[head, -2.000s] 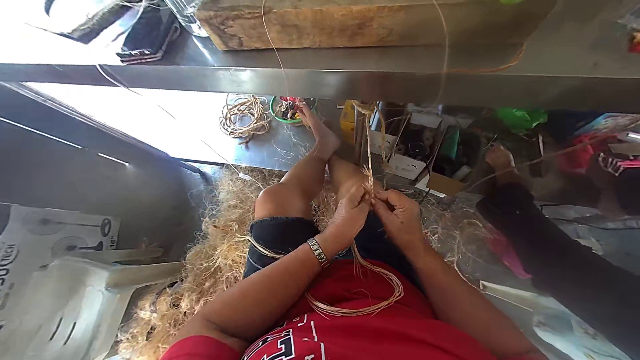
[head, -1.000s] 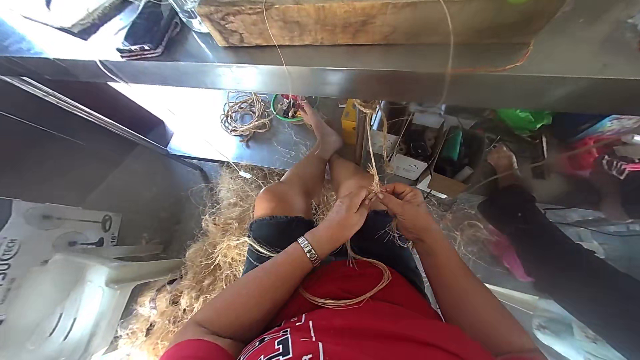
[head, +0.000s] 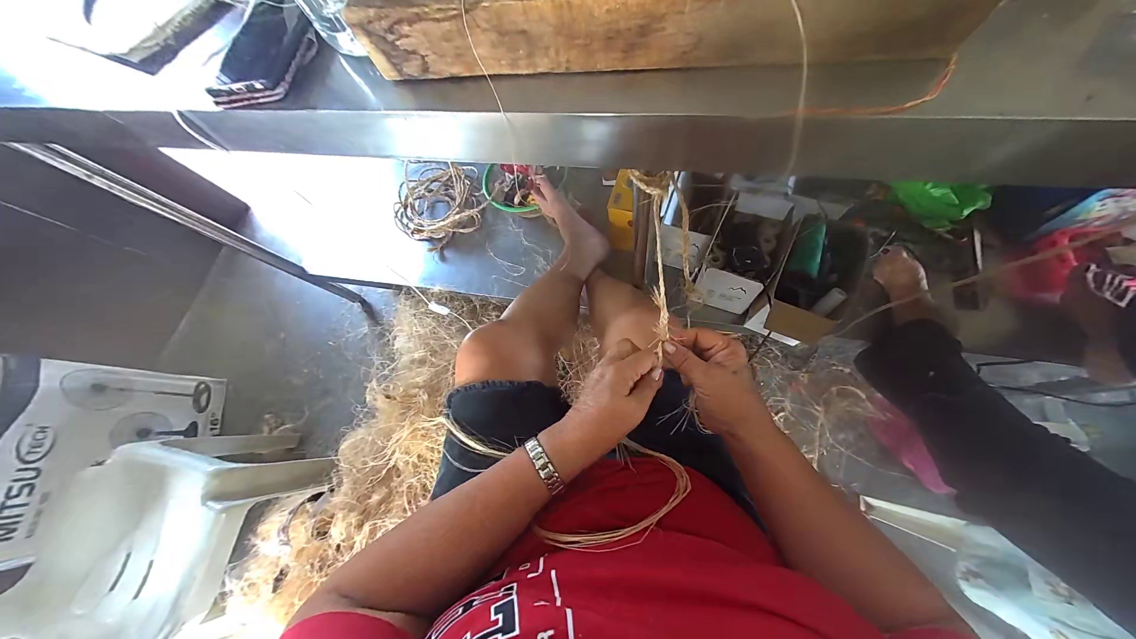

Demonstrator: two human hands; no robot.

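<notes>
My left hand (head: 617,390) pinches natural-fibre strands at the lower end of a thin twisted cord (head: 658,257). Opposite it, my right hand (head: 719,377) grips the same spot between thumb and fingers, the fingertips of both hands nearly touching. The cord runs up to a looped knot under the table edge. Frayed ends stick out just above my fingers, and fine loose strands hang below my right hand. A loose bundle of fibre strands (head: 679,497) curves across my lap and the red shirt.
A metal table (head: 568,138) bears a wooden block (head: 657,35). Beneath are coiled rope (head: 435,204), a green-rimmed basket (head: 488,191) and an open box (head: 799,319). Heaped fibre (head: 355,497) lies beside a white plastic chair (head: 177,497). Another person's dark-clothed leg (head: 985,426) is at right.
My hands stay together at the cord's lower end, with small shifts of the fingers. The strand bundle across my lap has changed its curve slightly.
</notes>
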